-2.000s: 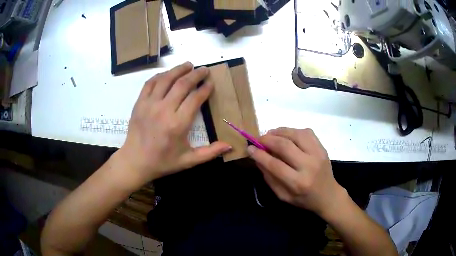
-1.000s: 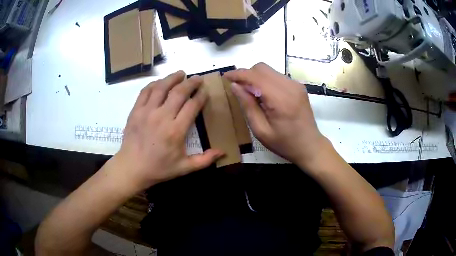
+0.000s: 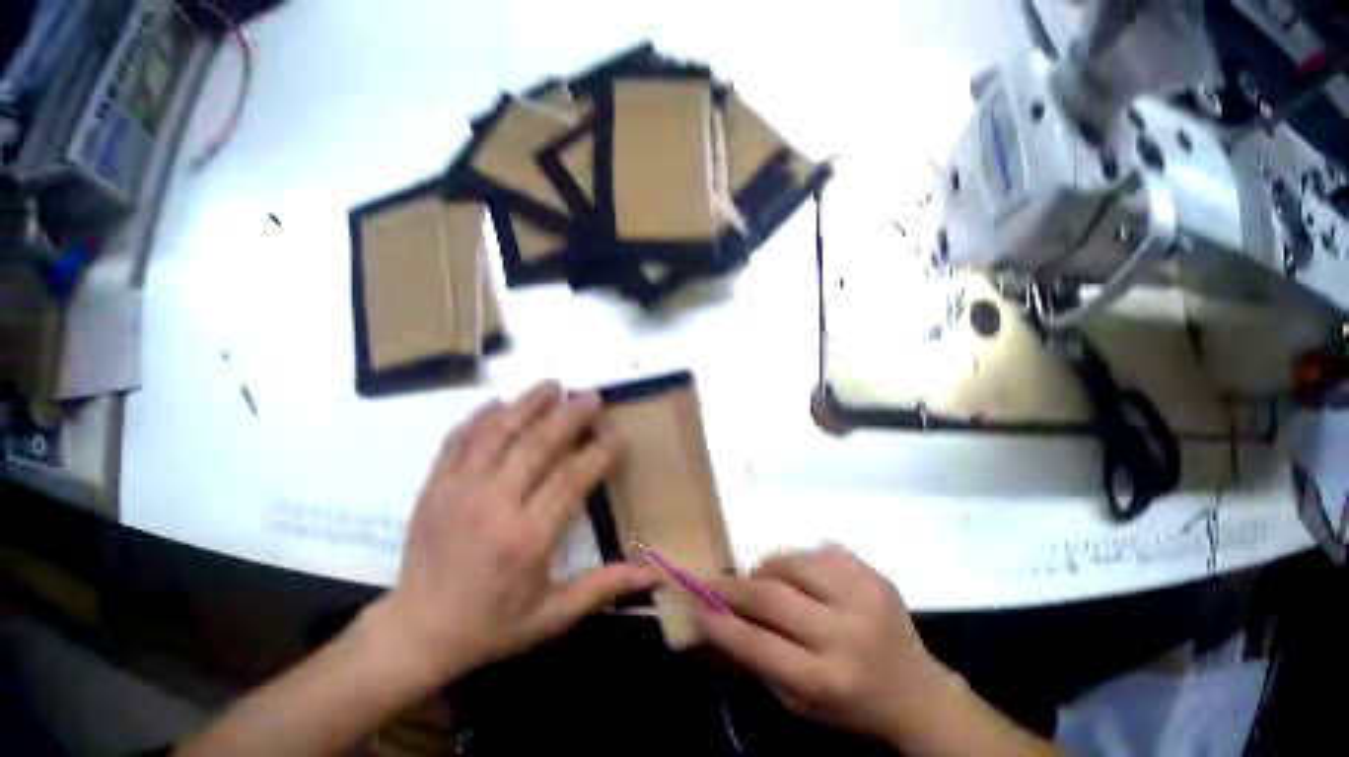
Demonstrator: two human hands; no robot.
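Observation:
A black-edged tan panel point(image 3: 703, 496) lies at the table's front edge with a plain tan card template point(image 3: 648, 470) on it. The template's lower end sticks out past the panel. My left hand point(image 3: 511, 510) presses flat on the left side of both, thumb near the bottom. My right hand point(image 3: 814, 629) holds a thin pink-purple marking pen point(image 3: 684, 578) at the lower right, its tip over the template's lower part. My right fingers partly hide the panel's lower right corner.
A fanned pile of black-edged panels point(image 3: 658, 163) lies behind the work, another panel point(image 3: 407, 289) to its left. The sewing machine point(image 3: 1095, 185) stands at right, with black scissors point(image 3: 1136, 451) by its bed plate point(image 3: 903, 348). Small offcuts lie at left.
My right hand and pen have moved from the panel's top to its lower end. My left hand still presses on the panel. The camera view has shifted, showing more of the pile.

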